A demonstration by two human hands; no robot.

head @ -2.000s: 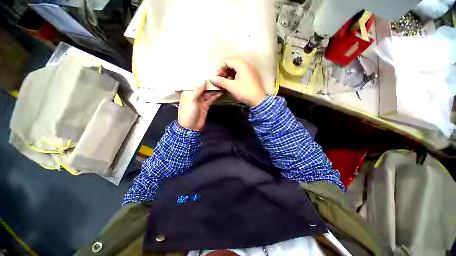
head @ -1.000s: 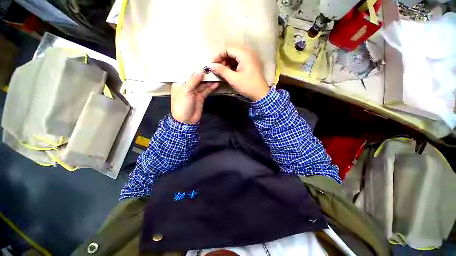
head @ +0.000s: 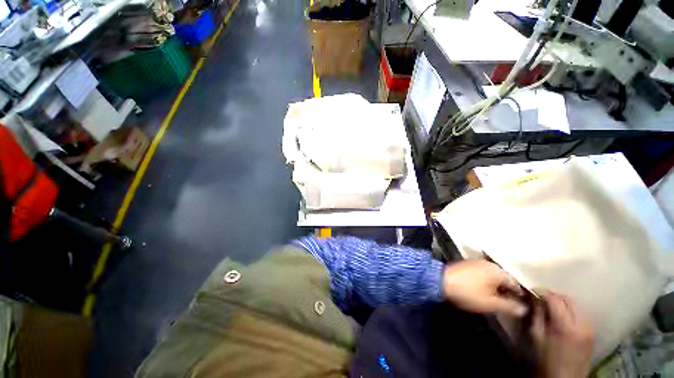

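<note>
The beige bag piece (head: 562, 244) lies at the right, over the table edge, pale in the glare. My left hand (head: 484, 286) is at its near edge, fingers curled and blurred at the opening. My right hand (head: 563, 336) is beside it at the same edge, also blurred, at the lower right. Both hands seem to hold the bag's edge; a small snap cannot be made out between the fingers. The snap-setting machine's head is not in view.
A stack of bag pieces (head: 347, 151) lies on the white side stand (head: 362, 218). A tall brown bin (head: 341, 46) stands beyond it. A cable bundle (head: 473, 114) hangs at the back table. At far left is a person in an orange top (head: 26, 184).
The view has swung left and up to show the aisle. The bag and both hands now appear at the lower right. The dark snap seen at my fingertips earlier is no longer visible.
</note>
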